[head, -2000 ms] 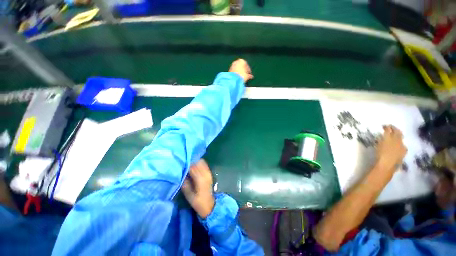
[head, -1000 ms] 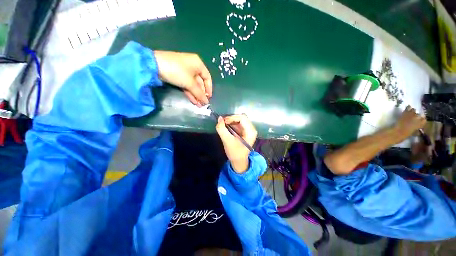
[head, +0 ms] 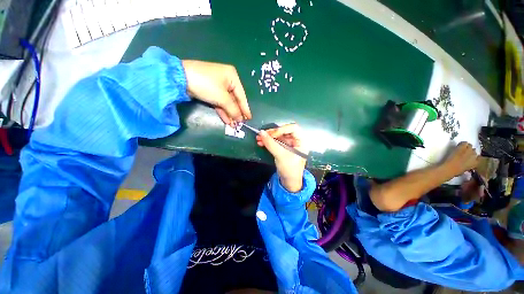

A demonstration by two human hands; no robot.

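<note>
My left hand (head: 221, 92) is at the near part of the green bench, its thumb and fingertips pinched on a tiny component that they mostly hide. A small white square sheet (head: 234, 132) lies just under those fingertips. My right hand (head: 285, 150) holds thin tweezers (head: 294, 150), whose tips point left and meet the left fingertips. Tiny white pieces (head: 270, 76) lie scattered on the green surface beyond, and more form a heart outline (head: 289, 34) further off.
A solder wire spool (head: 415, 124) with green flanges stands at right. A white strip sheet (head: 115, 20) lies at upper left, near a blue cable (head: 35, 86). A neighbour's bare forearm (head: 425, 179) reaches over white paper (head: 422, 155) with small metal parts (head: 447, 112).
The view tilted down from the far bench, where an arm was reaching two seconds ago. Since one second ago, the right hand has shifted slightly right and the tweezers lie flatter.
</note>
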